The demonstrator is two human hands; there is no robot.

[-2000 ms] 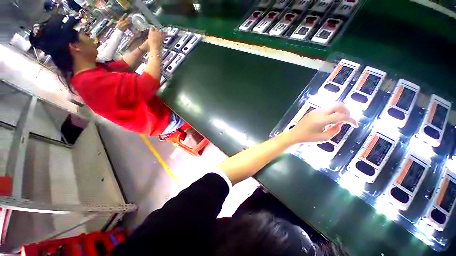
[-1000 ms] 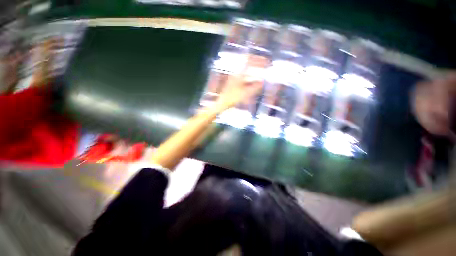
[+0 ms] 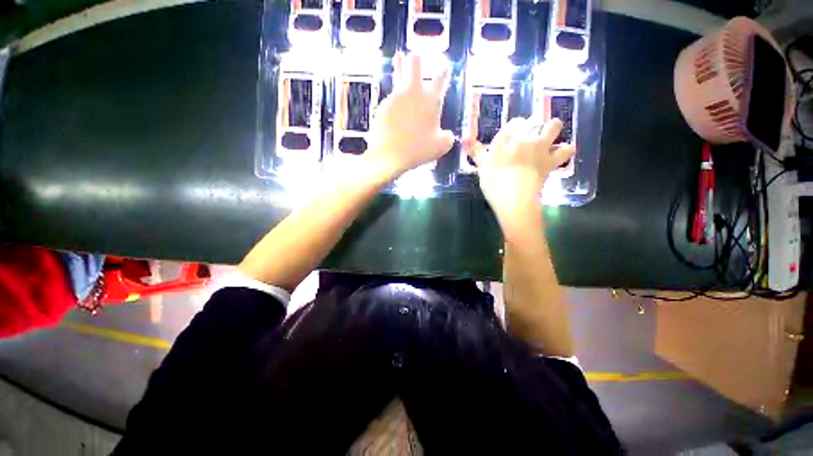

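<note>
A clear plastic tray (image 3: 266, 134) lies on the dark green bench, with keypad phones in two rows, white backs up. My left hand (image 3: 412, 116) is over the middle of the tray, fingers spread, covering much of the front-row middle phone. My right hand (image 3: 521, 156) is at the tray's front right, fingers apart, between and partly over two front-row phones (image 3: 488, 116). Neither hand shows a thing lifted. Glare hides parts of the phones and the exact finger contact.
A pink fan (image 3: 713, 80) with a dark-screened smartphone (image 3: 767, 93) against it stands at right. A red stick-like tool (image 3: 704, 196), black cables and a white power strip (image 3: 784, 236) lie near it. A red sleeve (image 3: 34, 289) and red stool (image 3: 134, 283) show at left.
The view has swung right and steadied, bringing the fan and power strip into sight. My right hand has come from the far right onto the tray. My left hand stays over the tray.
</note>
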